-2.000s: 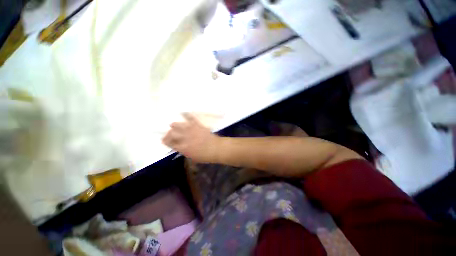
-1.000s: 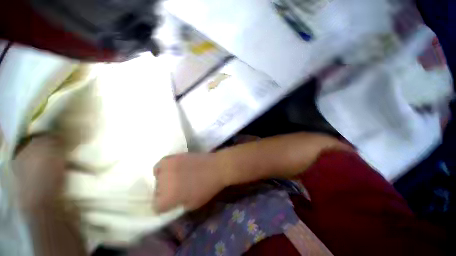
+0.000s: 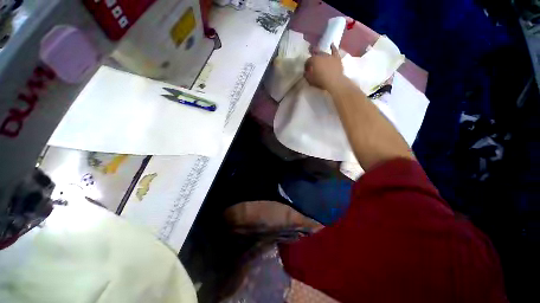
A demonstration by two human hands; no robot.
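Observation:
My right hand (image 3: 324, 70) reaches out to the pile of white cut pieces (image 3: 311, 121) beside the table. Its thumb and fingers are closed on a small white piece (image 3: 333, 34) that stands up from the pile. My left hand is not in view. A large cream cloth panel (image 3: 89, 257) lies at the lower left, in front of the machine head's dark needle area (image 3: 29, 201). A flat white sheet (image 3: 133, 115) lies on the table right of the needle, with thread snips (image 3: 189, 99) on it.
The machine's red and white body (image 3: 151, 38) stands at the upper left. A printed ruler scale (image 3: 188, 192) runs along the table's front edge. A dark gap separates the table from the pile. My lap with a flowered apron (image 3: 254, 278) is at the bottom.
The view has swung to the right. My right hand has left the cream panel and moved to the pile of white pieces. My left arm has gone out of view.

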